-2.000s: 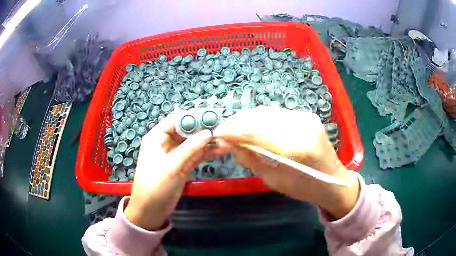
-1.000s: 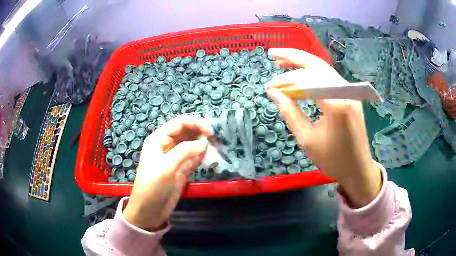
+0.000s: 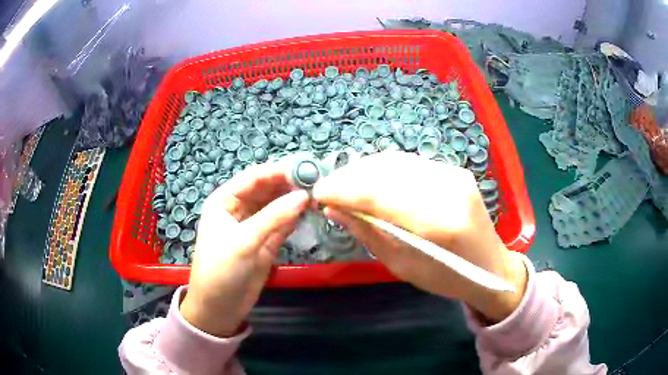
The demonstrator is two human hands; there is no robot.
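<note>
My left hand pinches a piece of grey-green rubber sheet above the front part of the red basket. One round rubber cap stands up at its fingertips; the rest of the sheet is mostly hidden behind the hands. My right hand meets it and holds a slim pale tool, whose rear end points down right. The tool's tip is hidden at the fingertips. Many loose rubber caps fill the red basket below and behind the hands.
Limp sheets of grey-green rubber lie right of the basket. A dark crumpled heap is at the left rear. A patterned orange strip lies on the green table at left. Orange-red material shows at the right edge.
My right hand, raised over the right of the basket one second ago, is back against the left fingertips. One cap shows there now, where two showed two seconds ago.
</note>
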